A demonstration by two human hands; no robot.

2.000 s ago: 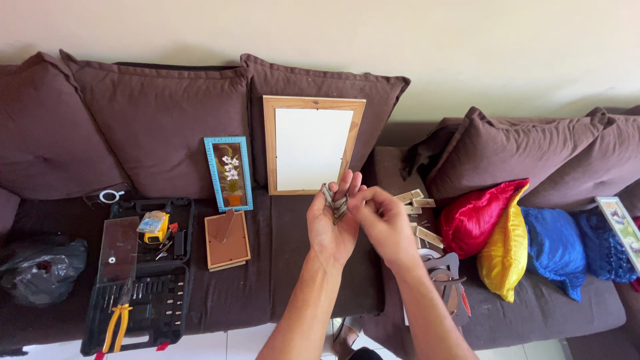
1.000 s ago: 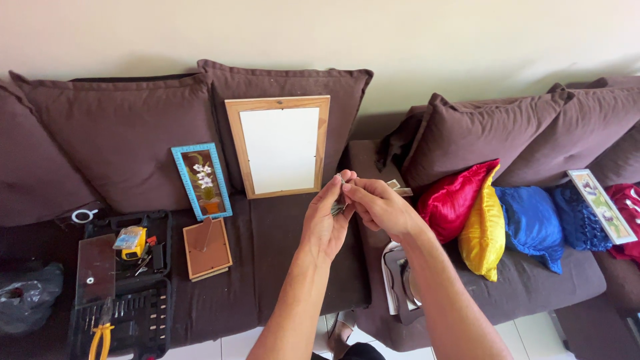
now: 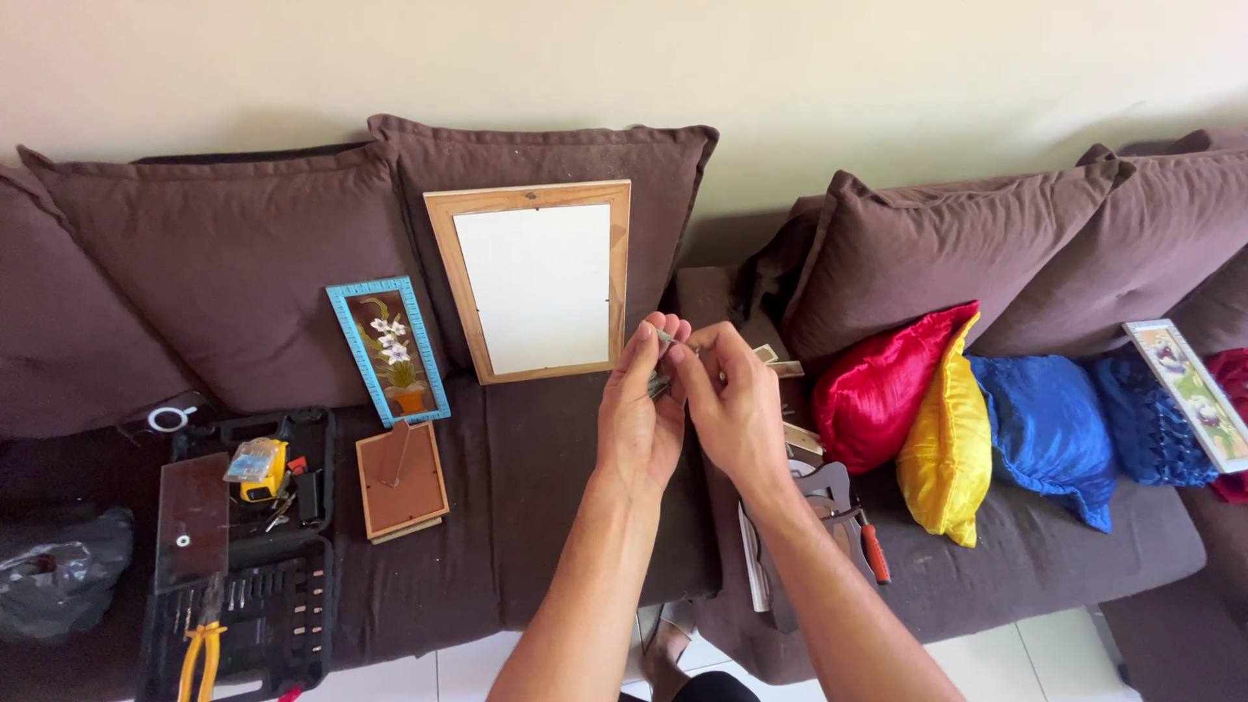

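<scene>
My left hand (image 3: 639, 409) is cupped around several small grey pieces (image 3: 660, 382) that look like wall plugs or screws; the fingers partly hide them. The fingertips of my right hand (image 3: 726, 395) pinch one small grey-green piece (image 3: 667, 337) near the left fingertips. Behind my hands, a wooden frame with a white panel (image 3: 534, 290) leans upright on a brown sofa cushion. Left of it stands a blue picture frame with white flowers (image 3: 392, 349), and below that lies a small brown-backed frame (image 3: 402, 481).
An open tool case (image 3: 327, 585) on the sofa holds bits, a yellow tape measure (image 3: 261, 486) and yellow-handled pliers (image 3: 202, 653). A black plastic bag (image 3: 63, 575) lies far left. Red (image 3: 873, 390), yellow (image 3: 944, 453) and blue (image 3: 1043, 419) cushions and an orange-handled tool (image 3: 874, 554) are at right.
My right hand was over the open left palm; now its fingertips hold a small piece by the left fingertips, and the left hand has curled more closed.
</scene>
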